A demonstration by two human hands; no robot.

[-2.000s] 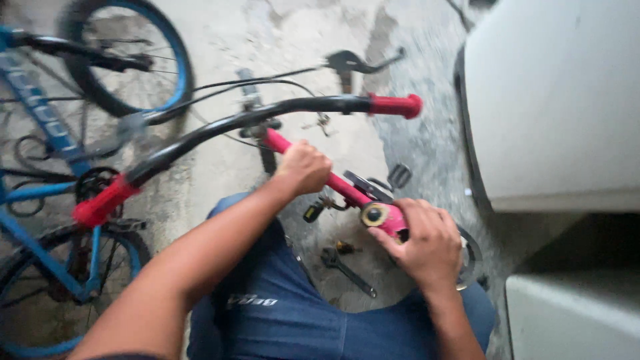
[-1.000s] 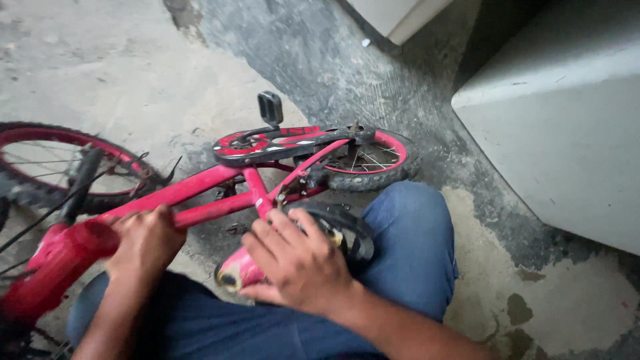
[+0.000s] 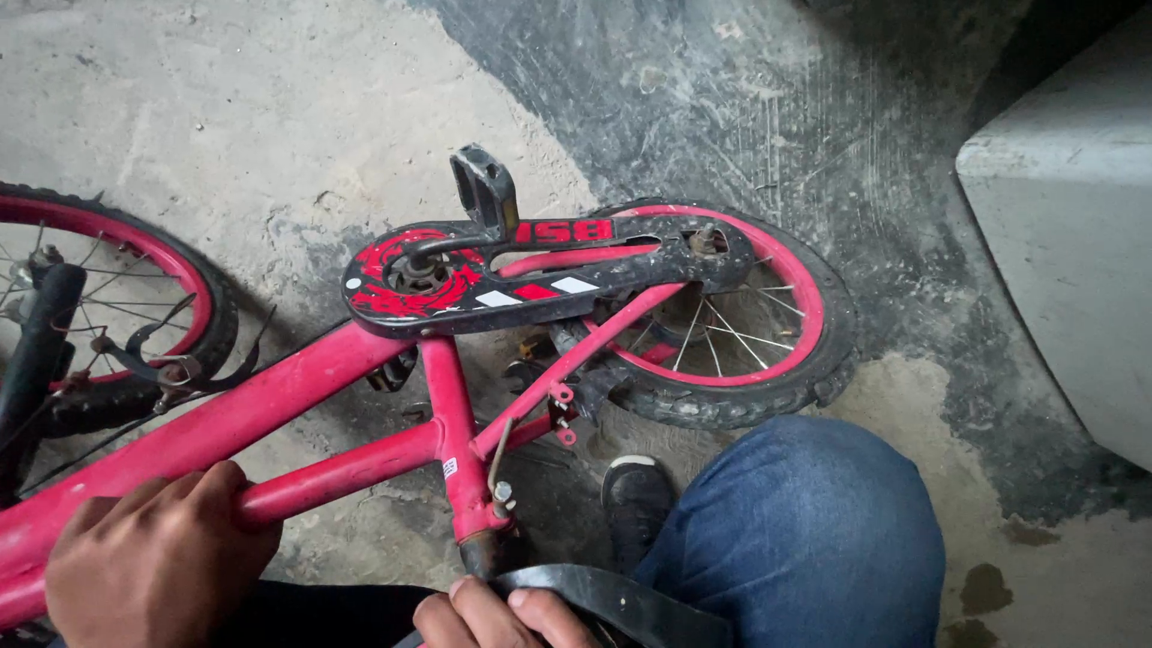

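A child's bicycle with a pink frame (image 3: 346, 477) lies across my lap and the floor. My left hand (image 3: 157, 558) is closed around its lower frame tube. At the bottom edge, my right hand (image 3: 499, 616) rests its fingers on a black curved part (image 3: 621, 589) beside the dark seat post (image 3: 483, 551); much of this hand is out of frame. A black chain guard (image 3: 540, 297) with red and white graphics faces up, with a crank and black pedal (image 3: 484, 193) over it. The rear wheel (image 3: 810, 351) lies to the right, the front wheel (image 3: 202, 288) at the left.
Stained concrete floor (image 3: 315, 108) surrounds the bicycle. A large pale grey object (image 3: 1071, 234) with a rounded corner stands at the right. My jeans-clad knee (image 3: 810, 531) and a dark shoe (image 3: 637, 499) are beside the rear wheel. Tools, partly hidden, lie under the frame.
The view has swung from the handlebar and the blue bicycle to the pink one's rear half. My left hand still holds the frame. My right hand has moved from the pink saddle's top to the bottom edge.
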